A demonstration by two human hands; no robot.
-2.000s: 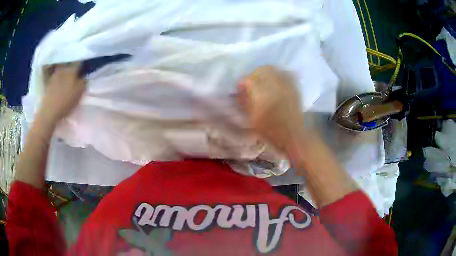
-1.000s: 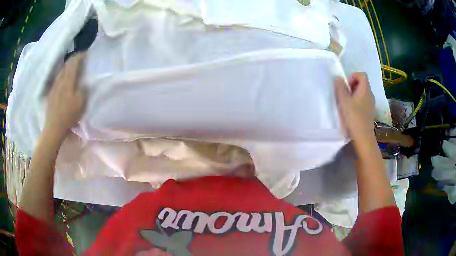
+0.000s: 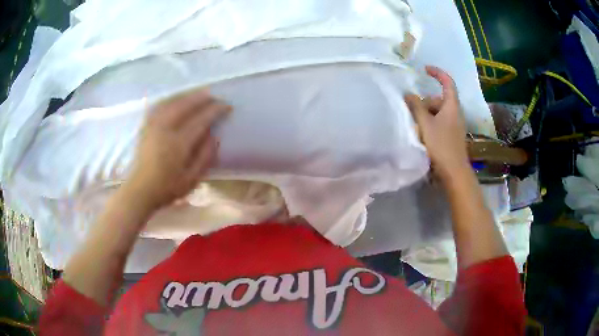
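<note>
The white garment (image 3: pixel 315 125) lies spread over the board, with a smooth panel in front and folds at the left and far side. My left hand (image 3: pixel 180 141) lies on the panel left of the middle, slightly blurred, fingers pointing right; whether it pinches cloth cannot be told. My right hand (image 3: pixel 439 121) is at the panel's right end, thumb and index finger at the cloth edge, forefinger raised and curved. A cream-pink cloth layer (image 3: pixel 246 197) bunches at the near edge. A small tan tag (image 3: pixel 408 44) shows at the far right of the garment.
The steam iron (image 3: pixel 494 154) sits on its rest at the right, partly behind my right wrist. Yellow hose (image 3: pixel 531 105) and yellow bars (image 3: pixel 494 71) are beyond it. White cloth (image 3: pixel 515 236) hangs below the table's right side. The pale table cover (image 3: pixel 400 220) shows near me.
The garment has been opened into a smooth panel and has since shifted left. My left hand has moved right onto the panel. My right hand went to the panel's right end, then slightly left.
</note>
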